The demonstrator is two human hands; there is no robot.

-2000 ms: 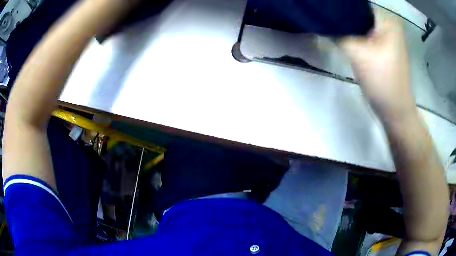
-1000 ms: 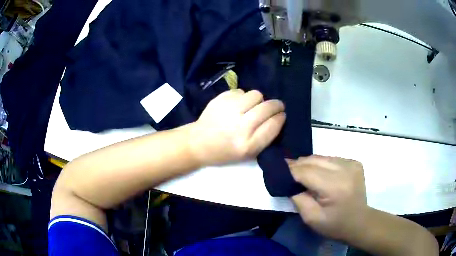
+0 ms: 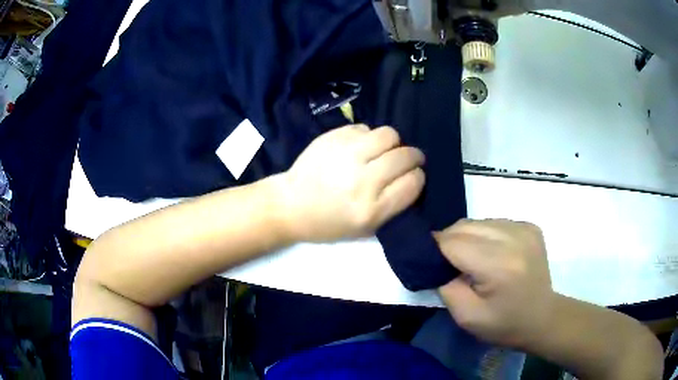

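Note:
A dark navy garment piece (image 3: 178, 96) spreads over the left of the white table. Its folded edge (image 3: 438, 148) runs from under the presser foot (image 3: 417, 67) down towards me. My left hand (image 3: 357, 178) is closed on the fold below the foot, with a slim dark and metal tool (image 3: 334, 98) and a yellowish tip sticking out above the fist. My right hand (image 3: 494, 278) pinches the rounded near end of the fold at the table's front. A blank white label (image 3: 240, 148) lies on the cloth. The needle cannot be made out.
The grey-white machine head (image 3: 595, 26) reaches in from the top right, with a cream ribbed knob (image 3: 477, 56) right of the foot. A round metal plate (image 3: 474, 90) sits in the bed. More navy cloth (image 3: 37, 148) hangs at the left. The white table's curved front edge (image 3: 327, 286) is near me.
Since one second ago, the cloth and label have shifted slightly in view, and the label is turned. Both hands keep their hold on the fold. Two seconds ago, the raised hands held dark cloth at the top.

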